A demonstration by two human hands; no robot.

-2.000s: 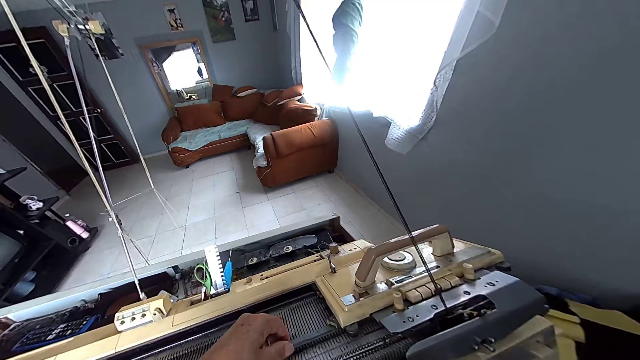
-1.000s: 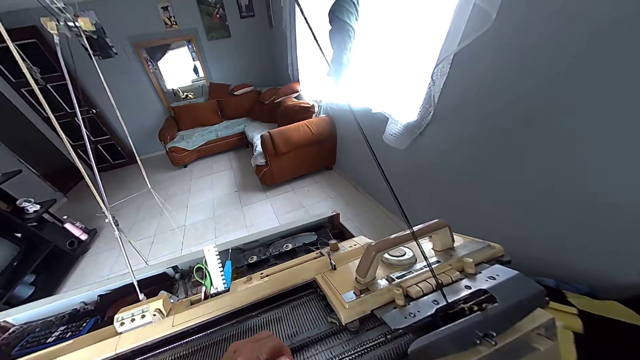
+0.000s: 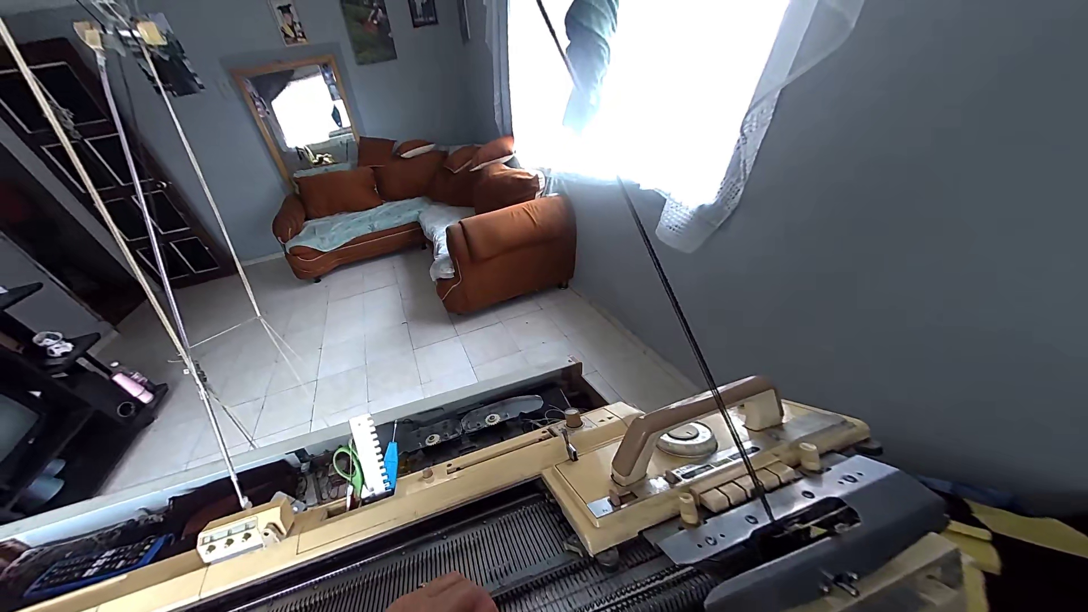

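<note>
At the bottom edge, my one visible hand [image 3: 444, 593] shows only its knuckles, over the needle bed [image 3: 459, 548] of a knitting machine. Whether it is left or right, and what its fingers touch, is hidden. Right of it sits the cream knitting carriage [image 3: 586, 510] with its beige handle [image 3: 697, 416], dial [image 3: 687, 438] and push buttons. A grey metal sinker plate [image 3: 841, 527] is joined to its front. Dark yarn [image 3: 680, 314] runs down at a slant into the plate's opening.
Behind the bed, a trough holds a white toothed comb [image 3: 369, 455], green-handled scissors [image 3: 347, 466], a blue tool [image 3: 391, 465] and a calculator [image 3: 98, 565]. A row counter [image 3: 245, 531] stands on the rail. Thin mast rods [image 3: 153, 229] rise at left. A grey wall [image 3: 935, 255] borders the right side.
The hand has sunk toward the bottom edge of the view since two seconds ago, so less of it shows. The carriage has stayed in place.
</note>
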